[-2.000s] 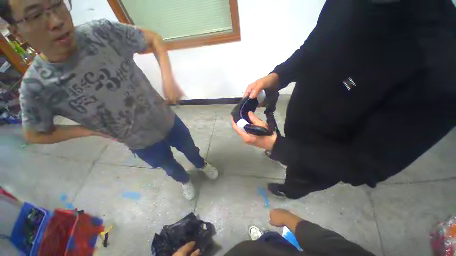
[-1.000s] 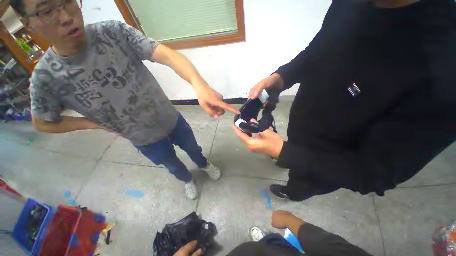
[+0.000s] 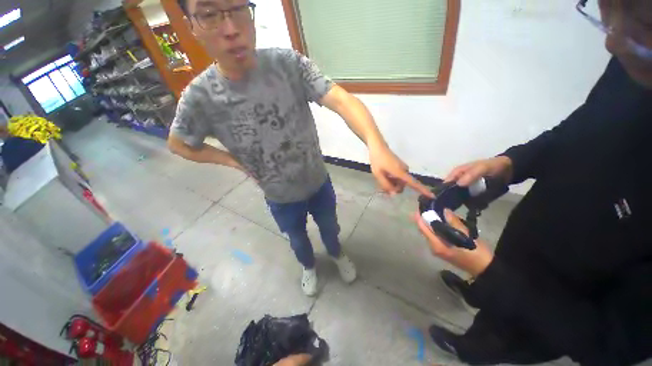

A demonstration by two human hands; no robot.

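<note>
A person in black (image 3: 572,236) on the right holds a black strapped item with white parts (image 3: 452,214) in both hands. A person in a grey patterned T-shirt (image 3: 264,121) points at it, a fingertip at or very near the item. My left hand (image 3: 294,359) shows only as a small blurred patch of skin at the bottom edge, in front of a crumpled black plastic bag (image 3: 275,339) on the floor. Its fingers cannot be made out, nor whether it touches the bag. My right hand is out of the picture.
A blue crate (image 3: 107,254) and red crate (image 3: 139,289) stand at lower left, with red cylinders (image 3: 86,336) and thin cables beside them. A pale cabinet (image 3: 36,179) is at left, and shelves (image 3: 121,68) stand behind. A wood-framed window (image 3: 368,43) is in the white wall.
The view has swung left and up, bringing the cabinet and shelves in. My right hand has left the picture. The person in grey extended an arm to point at the strapped item.
</note>
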